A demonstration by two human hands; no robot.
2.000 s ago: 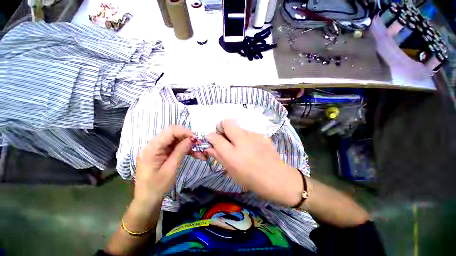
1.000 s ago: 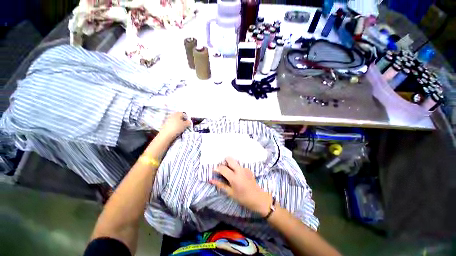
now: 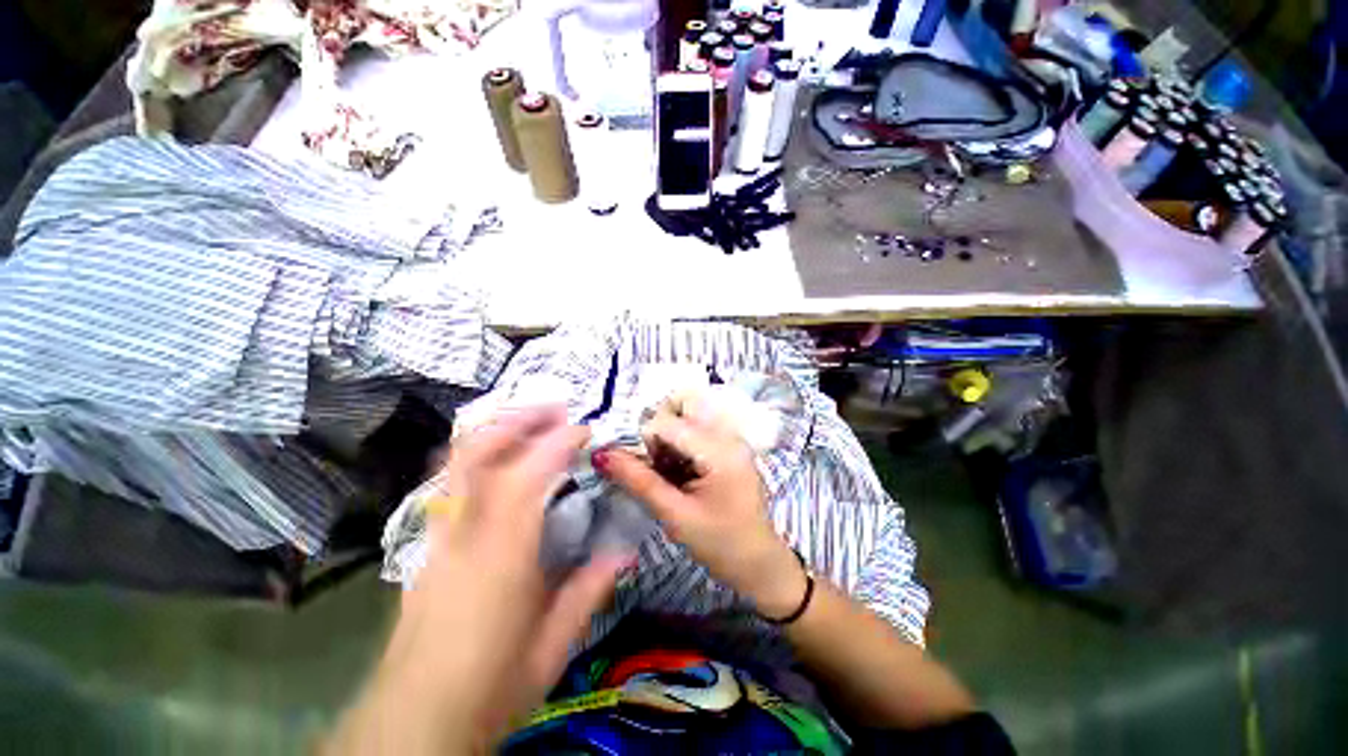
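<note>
The striped garment (image 3: 843,517) lies bunched on my lap, its round waist opening facing up. White cloth (image 3: 750,411) shows inside the opening. A short dark strip (image 3: 609,384) lies at its upper left edge. My left hand (image 3: 510,539) is raised over the garment's left side, blurred, with thumb and fingers apart and nothing visible in it. My right hand (image 3: 713,495) is at the middle of the opening, fingers curled and thumb pointing left, gripping the cloth. Its fingertips are partly hidden. No needle or thread can be made out.
A striped garment pile (image 3: 163,332) is heaped left. On the white table (image 3: 591,281) stand brown thread cones (image 3: 547,148) and a smartphone (image 3: 683,141), with a black limp item (image 3: 732,217) beneath. Tiny dark bits (image 3: 924,245) lie on the grey-brown mat (image 3: 1035,263). Spools (image 3: 1183,148) stand right.
My left hand has come back from the garment's upper left edge towards me and is raised. My right hand has moved up slightly and curled its fingers. The view has shifted.
</note>
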